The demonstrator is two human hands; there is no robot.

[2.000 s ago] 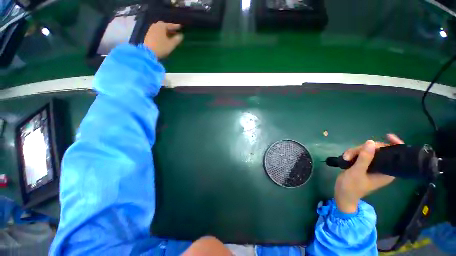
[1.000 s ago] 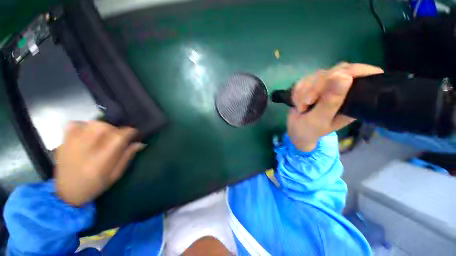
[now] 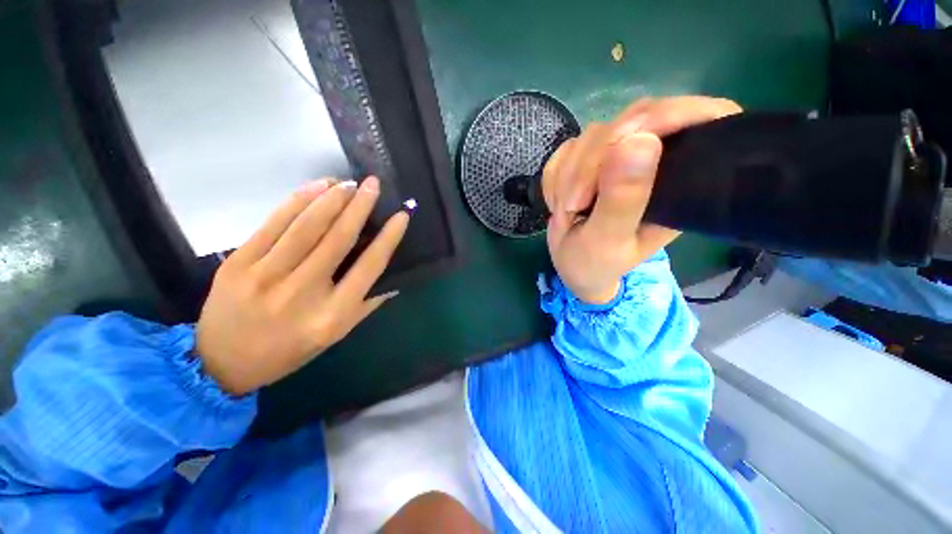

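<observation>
A black-framed unit [image 3: 423,136] lies on the bench at the left, open side up, with a shiny silver plate [image 3: 224,115] inside and a perforated strip along its right side. My left hand [image 3: 298,276] rests spread on the unit's near right corner, fingertips on the plate's edge and frame, not gripping. My right hand [image 3: 611,193] holds the black electric screwdriver [image 3: 783,183], its nose over the near right part of the round mesh screw dish [image 3: 501,146]. Dark screws show there. The driver's bit tip is hidden or too small to tell.
A thin wire [image 3: 284,52] lies on the silver plate. A small yellowish piece [image 3: 618,51] lies on the green mat behind the dish. A white box-like surface [image 3: 846,402] stands low at the right, beyond the bench edge. A black cord hangs near the right bench edge.
The unit now lies beside the dish, further right than a second ago. My left hand has moved right onto its near corner and spread. The screwdriver nose has moved from beside the dish to over it.
</observation>
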